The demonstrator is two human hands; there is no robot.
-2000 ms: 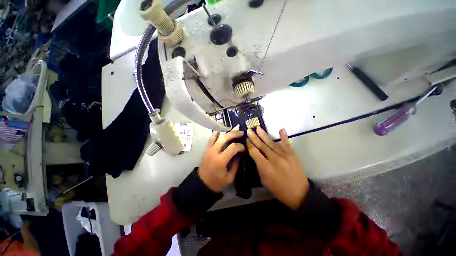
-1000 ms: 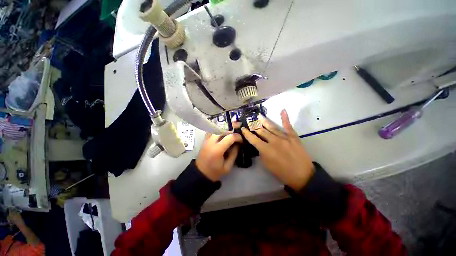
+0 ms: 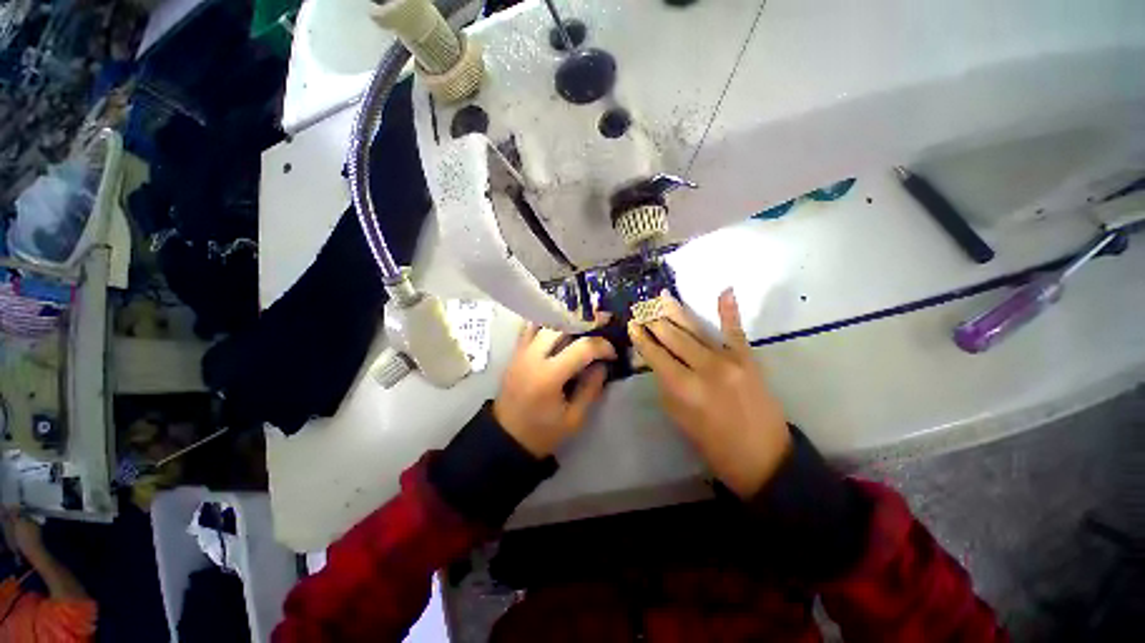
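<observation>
A small black fabric piece [image 3: 615, 342] lies on the machine bed at the needle area, under the white sewing machine head [image 3: 540, 163]. My left hand [image 3: 542, 387] presses on its left side with bent fingers. My right hand [image 3: 718, 399] lies on its right side, fingertips beside a small yellowish piece [image 3: 648, 312] near the presser foot, thumb raised apart. The fingers and the machine head hide much of the fabric and the needle.
A silver gooseneck lamp [image 3: 423, 337] stands left of the needle before a white printed tag [image 3: 472, 334]. A black garment pile [image 3: 320, 314] lies left. A black stick tool [image 3: 944, 215], purple screwdriver [image 3: 1010, 314] and teal loop handles [image 3: 804, 201] lie right. Another person's orange sleeve [image 3: 48, 618] shows lower left.
The fabric has moved forward under the head; the black end that hung toward me no longer shows between my hands. Both hands stay on the fabric. The view has shifted slightly.
</observation>
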